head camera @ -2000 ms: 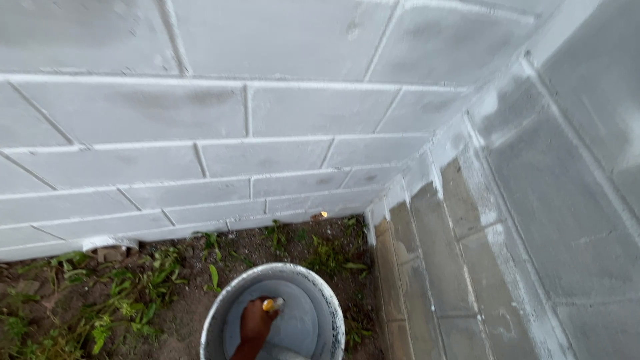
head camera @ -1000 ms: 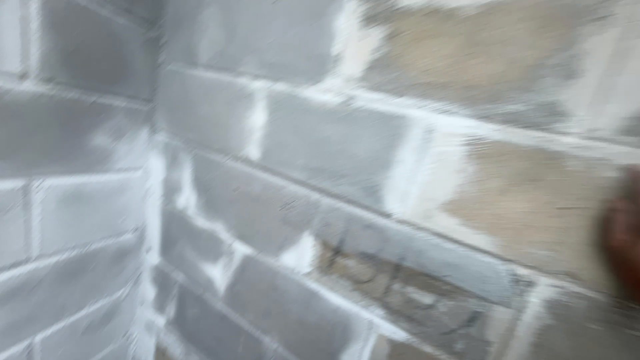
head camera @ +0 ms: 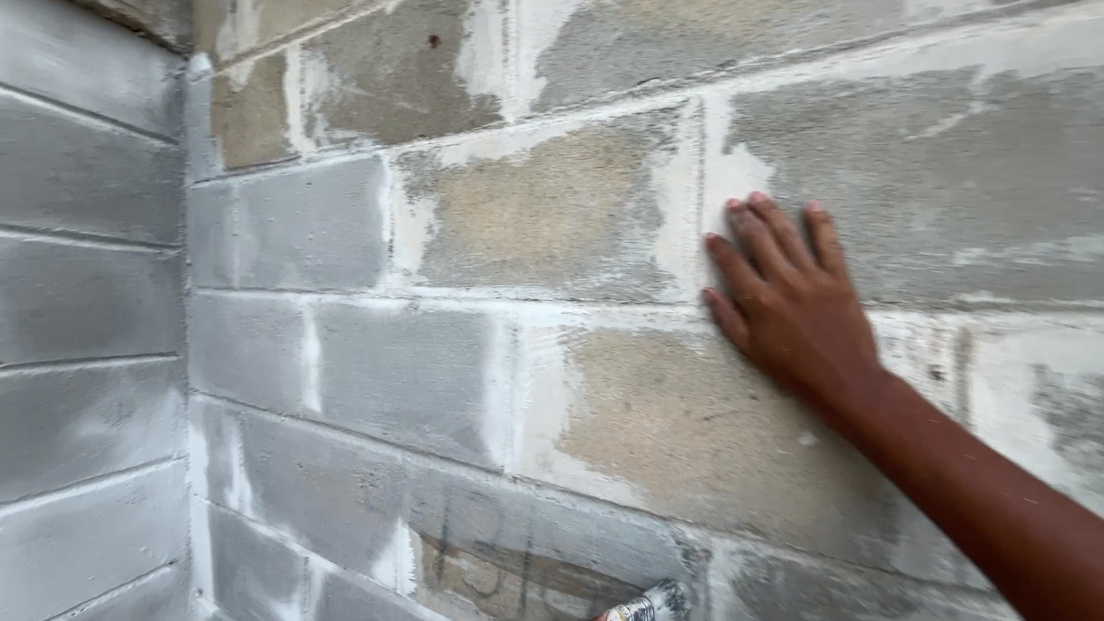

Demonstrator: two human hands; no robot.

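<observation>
My right hand [head camera: 780,293] rests against the concrete block wall [head camera: 500,216], its back towards me and its fingers spread, with nothing held. The forearm comes in from the lower right. At the bottom edge shows a paintbrush [head camera: 647,601] with paint-smeared bristles, touching or very near the wall. Only a sliver of my left hand [head camera: 599,617] shows at its handle; the rest is out of frame. The blocks at lower left bear fresh grey-white paint, while several around my right hand have bare tan or grey faces with whitish joints.
A second block wall [head camera: 86,302], coated in grey-white paint, meets this one at an inside corner on the left. A darker ledge or beam [head camera: 142,19] crosses the top left. Dark marks [head camera: 483,573] show on a partly painted block near the brush.
The view has swung from the bucket and ground up to the wall. My right hand, at the right edge one second ago, is now fully in view on the blocks.
</observation>
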